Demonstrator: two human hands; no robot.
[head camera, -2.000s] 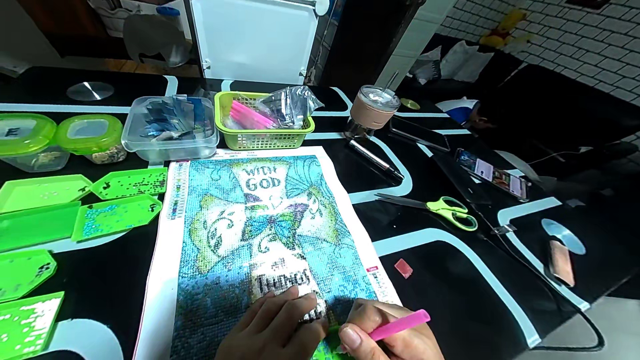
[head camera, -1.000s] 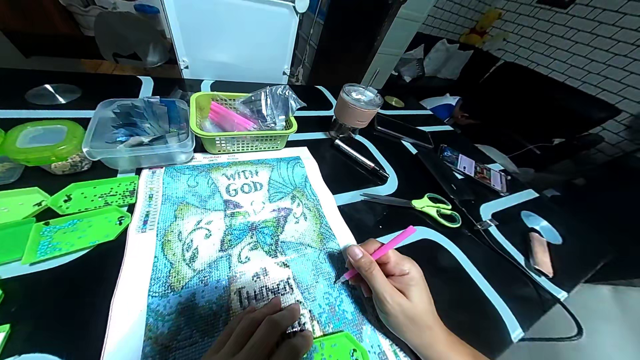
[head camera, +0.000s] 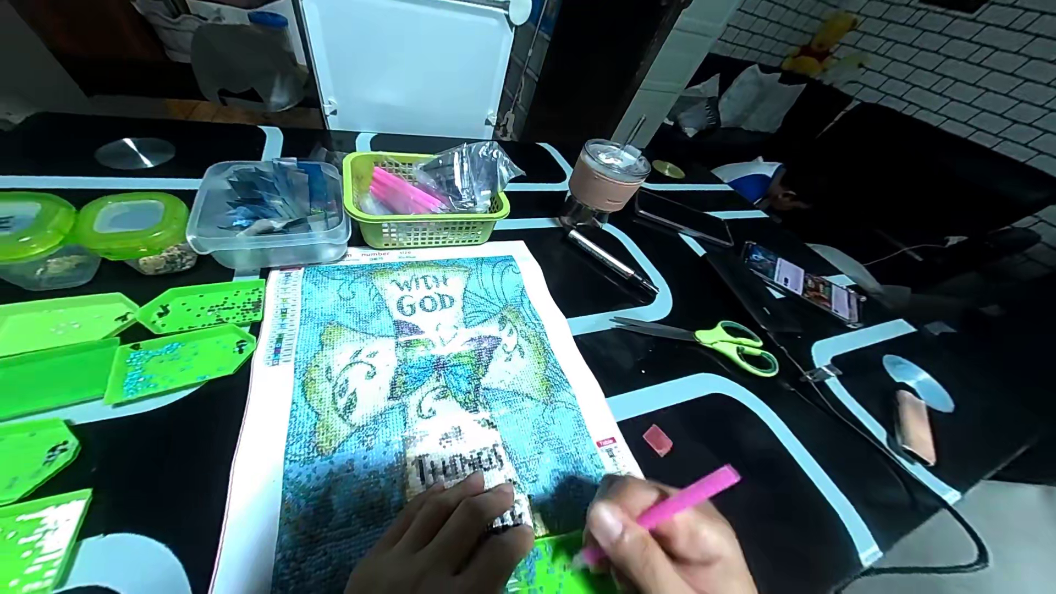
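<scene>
My right hand grips a pink diamond-painting pen, its tip at a green bead tray at the bottom of the view. My left hand lies palm down on the lower part of the diamond-painting canvas, its fingers beside the tray; whether it holds the tray is hidden. The canvas shows a cross, a butterfly and lettering, with shiny beads over much of it. A small pink wax square lies on the table right of the canvas.
Green bead trays and lidded tubs stand at left. Behind the canvas are a clear plastic box and a green basket. Scissors, a metallic pen, a tumbler, phones and a cable lie or stand to the right.
One second ago my right hand held the pen over the canvas's right side; it has come down to the green tray. My left hand stays on the canvas.
</scene>
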